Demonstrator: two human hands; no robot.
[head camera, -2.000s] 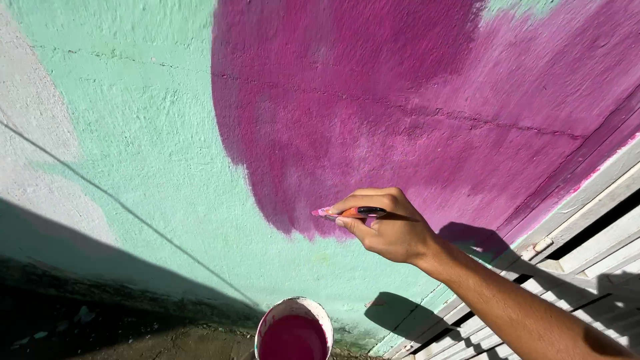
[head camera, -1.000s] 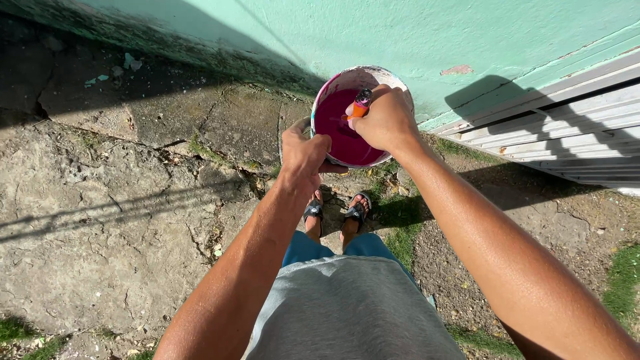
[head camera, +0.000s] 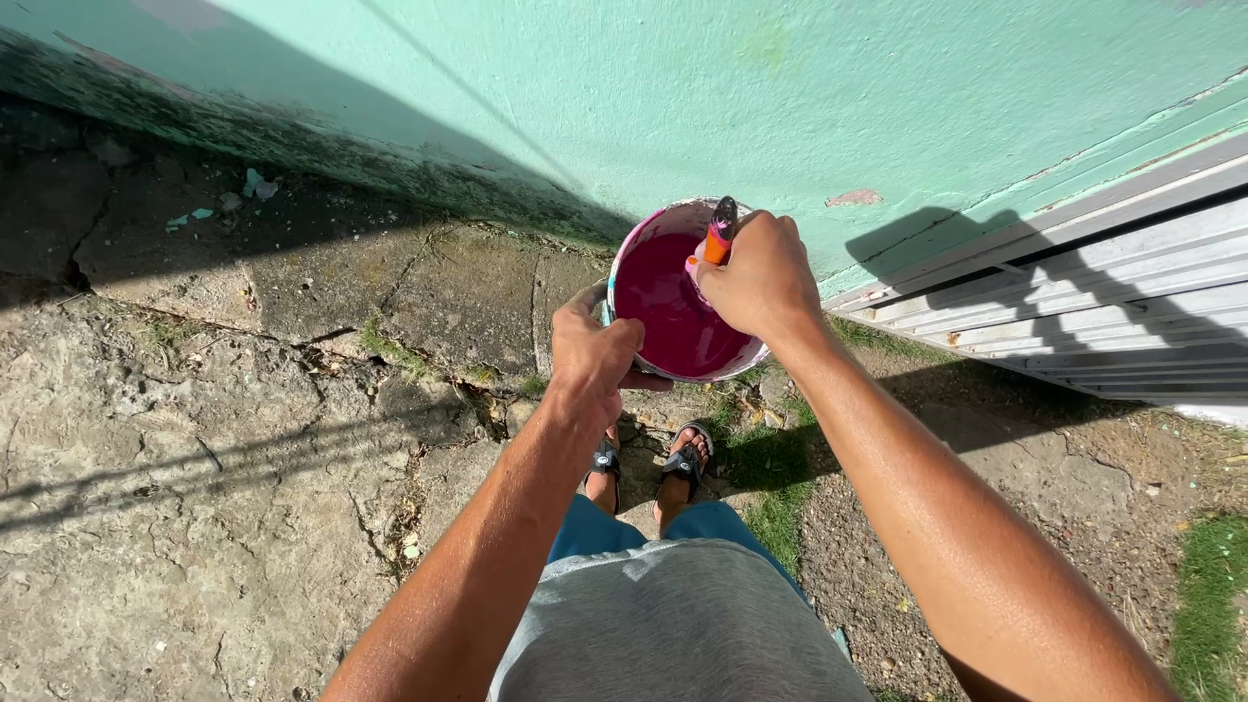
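My left hand (head camera: 597, 346) grips the near left side of a white paint bucket (head camera: 651, 222), its thumb over the rim and its fingers underneath. Deep magenta paint (head camera: 673, 312) lies in the bucket, and paint smears mark its rim. A paintbrush (head camera: 719, 232) with an orange and black handle is in my right hand (head camera: 760, 273), over the right part of the bucket. The brush's black end points up. Its bristles are hidden by my hand or the paint.
A mint green wall (head camera: 682, 107) rises beyond the bucket. To the right stands a white slatted metal gate (head camera: 1102, 292). Cracked, uneven concrete (head camera: 195, 487) lies at left, with grass (head camera: 780, 517) and gravel at right. My sandalled feet (head camera: 687, 458) are below the bucket.
Two seconds ago my right hand held the brush against the purple area on the wall; now it is at the bucket. My left hand has come into view on the bucket. The view has tipped down.
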